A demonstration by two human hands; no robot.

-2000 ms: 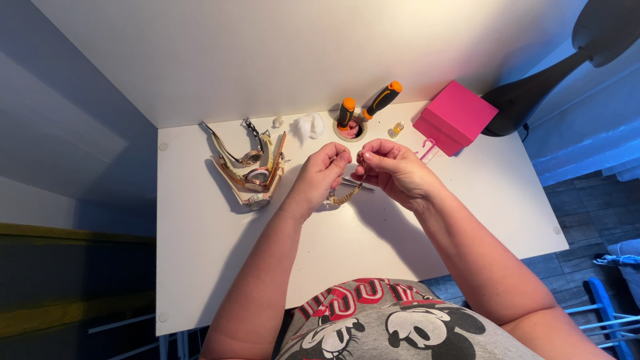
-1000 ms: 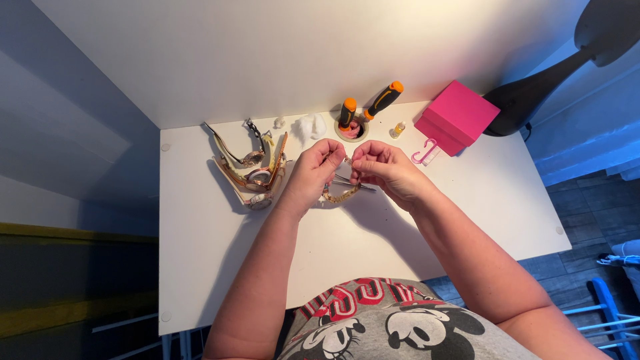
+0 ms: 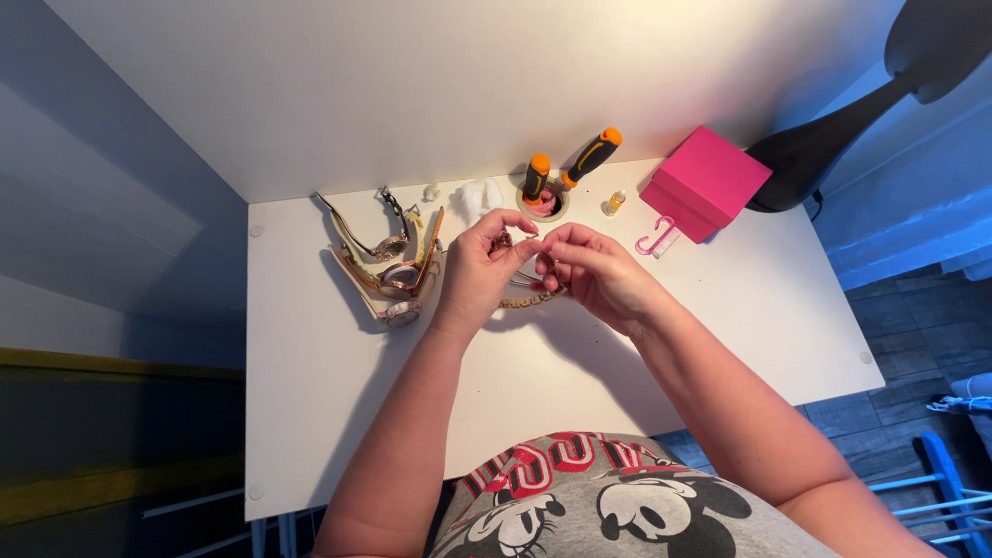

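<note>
My left hand (image 3: 488, 267) and my right hand (image 3: 593, 267) meet at their fingertips over the white table (image 3: 535, 387). Between them is a gold-coloured metal watch bracelet (image 3: 528, 301), whose lower links hang in a curve below the fingers. Part of it shows reddish gold by my left fingers. Both hands grip it or a small piece of it; the fingertips hide exactly what each pinches. Thin metal tool parts show behind the fingers, too covered to name. Left of my left hand, several wristwatches (image 3: 401, 279) stand in a group with their straps upright.
Two orange-and-black handled tools (image 3: 536, 178) stand in a round hole or cup (image 3: 564, 209) at the back. White cotton wool (image 3: 477, 198) lies left of it, a small yellow vial (image 3: 614, 203) right. Farther right are a pink box (image 3: 707, 182), a pink hook-shaped item (image 3: 657, 236) and a black lamp (image 3: 821, 139).
My hands have come closer together, and their fingertips now meet. The watches, tools and box have stayed where they were.
</note>
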